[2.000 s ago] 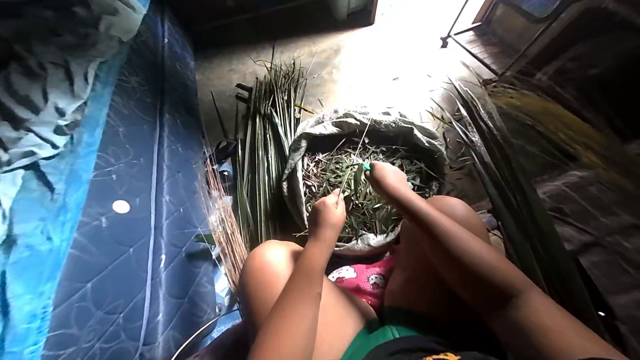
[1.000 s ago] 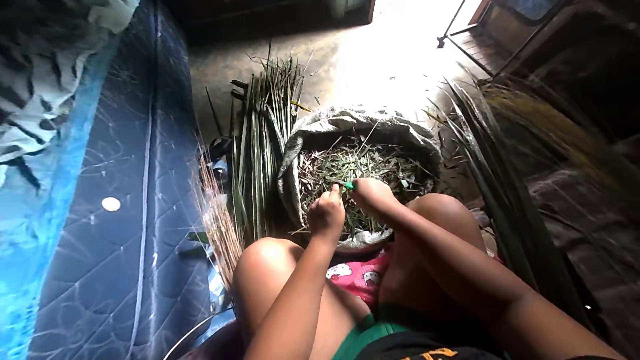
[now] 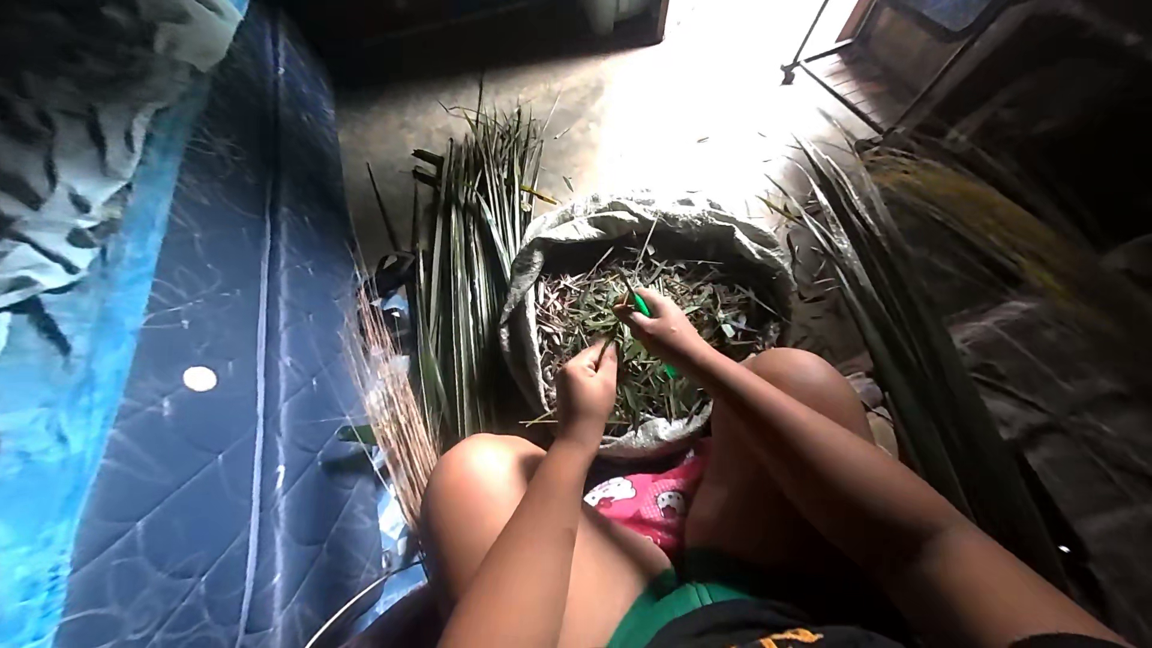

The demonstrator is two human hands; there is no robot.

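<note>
Over a woven sack with rolled-down sides, my right hand is closed on a green-handled knife. Just below and to its left, my left hand pinches the end of a thin palm leaf strip. The strip runs up toward the blade; whether they touch is hard to tell. Green and pale leaf scraps fill much of the sack. Long palm leaves lie on the floor left of it, and a bundle of thin brown leaf ribs lies nearer my left knee.
A blue quilted mattress with rumpled cloth stands along the left. More long palm leaves lie at the right, beside a yellowish bundle of strands. A metal-framed item is at the upper right. Pink printed cloth lies between my legs.
My hands were close together over the sack one second ago. Now they are farther apart, with the right hand higher and the green handle showing more.
</note>
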